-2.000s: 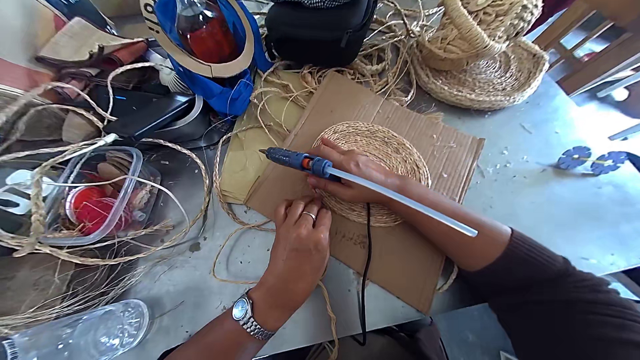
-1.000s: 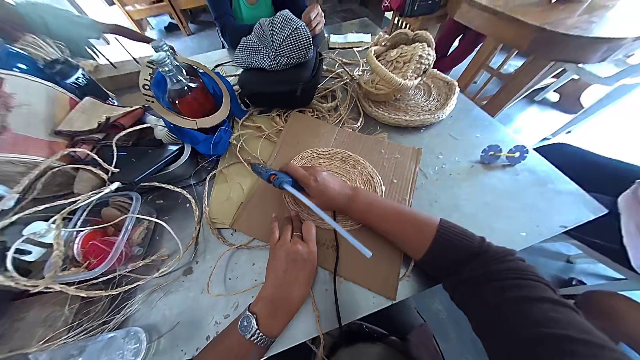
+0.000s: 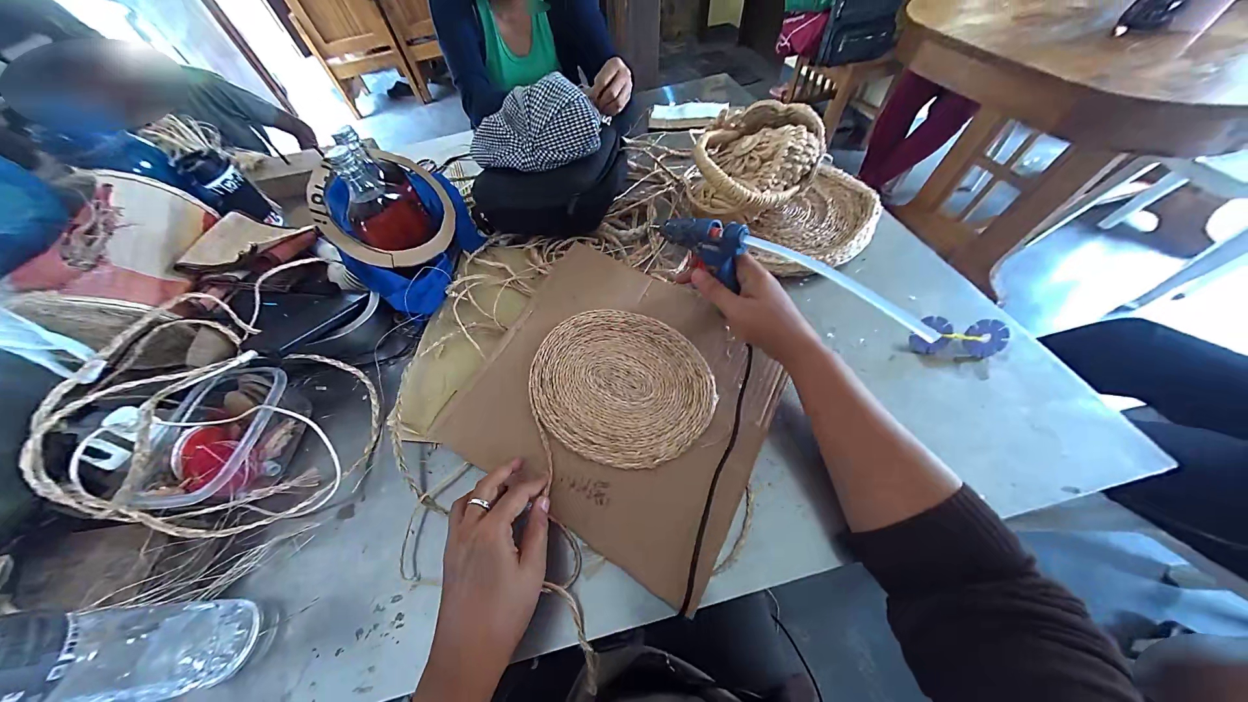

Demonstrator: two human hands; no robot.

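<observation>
A flat oval coil of braided natural-fibre cord (image 3: 624, 388) lies on a piece of corrugated cardboard (image 3: 643, 536). My left hand (image 3: 497, 546), with a ring on one finger, pinches the loose cord (image 3: 546, 458) between thumb and fingers just below the coil; the cord trails down over the table's front edge. My right hand (image 3: 756, 297) is closed around a blue hot glue gun (image 3: 712, 242) above the cardboard's upper right corner. The gun's nozzle points left, and a long translucent glue stick (image 3: 838, 278) sticks out of its back. Its black cable (image 3: 721, 468) runs down across the cardboard.
At the left are a plastic tub (image 3: 224, 439) ringed by loose braid and a clear bottle (image 3: 156, 643). Behind stand a bottle of red liquid (image 3: 390, 210), a black case (image 3: 551, 195) and a woven basket (image 3: 760, 161). Purple discs (image 3: 960, 336) lie right. A person (image 3: 531, 58) sits opposite.
My right hand has lifted the glue gun off the coil toward the cardboard's upper right, uncovering the coil. My left hand now holds the cord a little below the coil. The view has shifted.
</observation>
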